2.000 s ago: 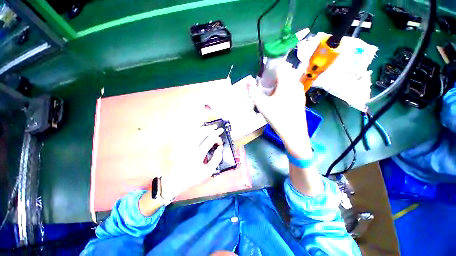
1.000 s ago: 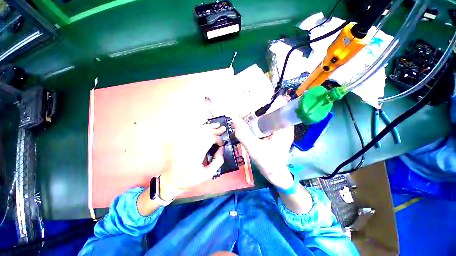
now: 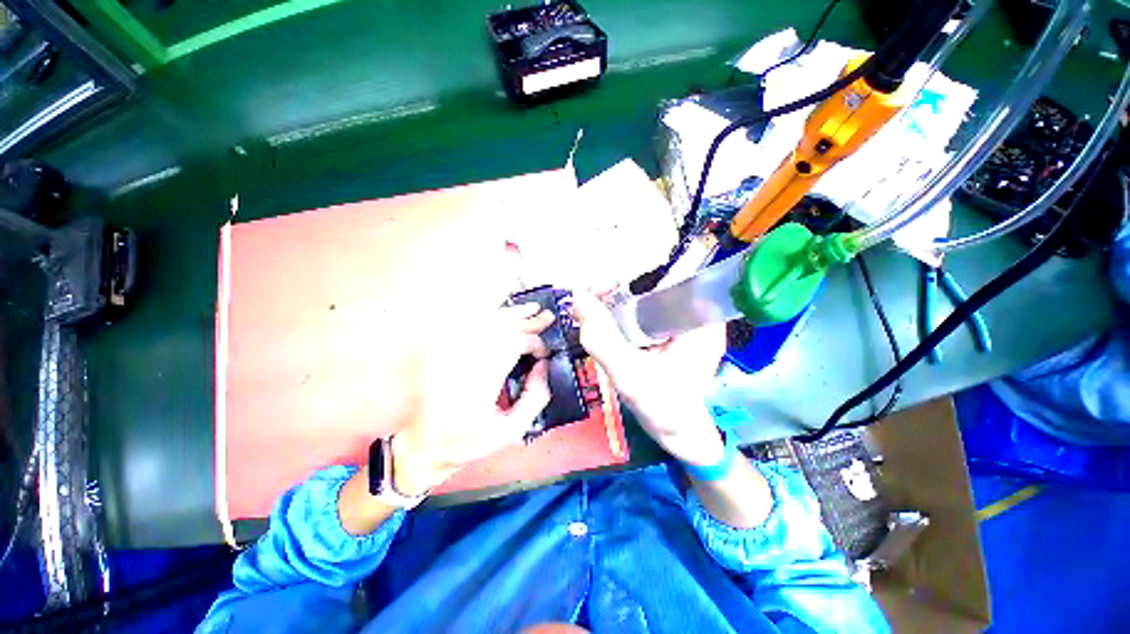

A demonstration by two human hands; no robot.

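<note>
The black housing [image 3: 564, 394] lies on the right part of the salmon-pink mat [image 3: 297, 328]. My left hand [image 3: 477, 378] grips its left side, with the fingertips on the black part. My right hand [image 3: 657, 372] holds the dispensing syringe [image 3: 694, 303] with the green cap at the upper right. The syringe lies tilted, its cap end away from the housing. My right fingertips are at the housing's upper right edge. The syringe tip is hidden by glare and my hand. Both hands are overexposed.
The orange screwdriver [image 3: 812, 149] hangs right over white paper [image 3: 911, 186]. The blue tray [image 3: 762, 344] is behind the syringe. Blue-handled pliers [image 3: 954, 310] lie at right, near a black cable. Black housings stand at the back [image 3: 549, 52] and left [image 3: 93, 270]. A cardboard box [image 3: 923, 495] is below.
My right hand has brought the syringe down from above the paper to the housing's right edge. My left hand stays on the housing. The view has shifted slightly.
</note>
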